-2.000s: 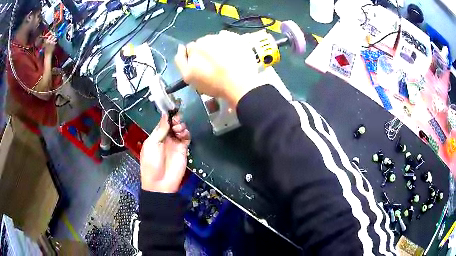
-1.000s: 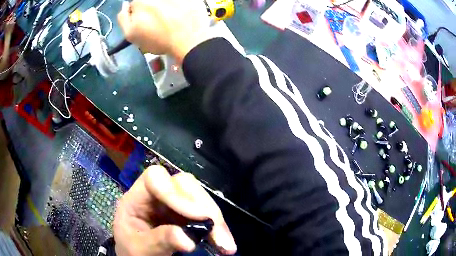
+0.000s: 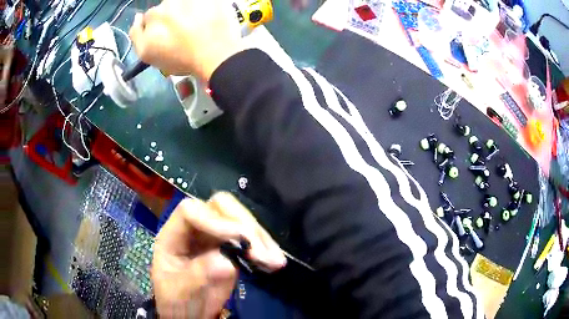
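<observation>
My left hand (image 3: 203, 255) is low in the picture, in front of the bench edge, with a small glossy black earbud (image 3: 236, 248) pinched between thumb and fingers. The fingers hide part of the earbud. My right hand (image 3: 181, 37) is at the top, closed over the bench polisher (image 3: 254, 12), and hides much of its body. The whitish buffing wheel (image 3: 118, 81) is on the dark shaft left of my right hand, apart from the earbud. The polisher's white base (image 3: 198, 103) shows below my right wrist.
Unfinished earbuds (image 3: 479, 168) lie loose on the dark mat at right. Small white rings (image 3: 156, 152) dot the bench's left edge. A cream card (image 3: 493, 283) is at lower right. Trays with small parts (image 3: 103, 243) are below the bench. My striped right sleeve crosses the middle.
My left hand has brought the earbud away from the buffing wheel, down towards me. My right hand stays at the polisher. The view has shifted, and the pinkish second wheel has left the picture.
</observation>
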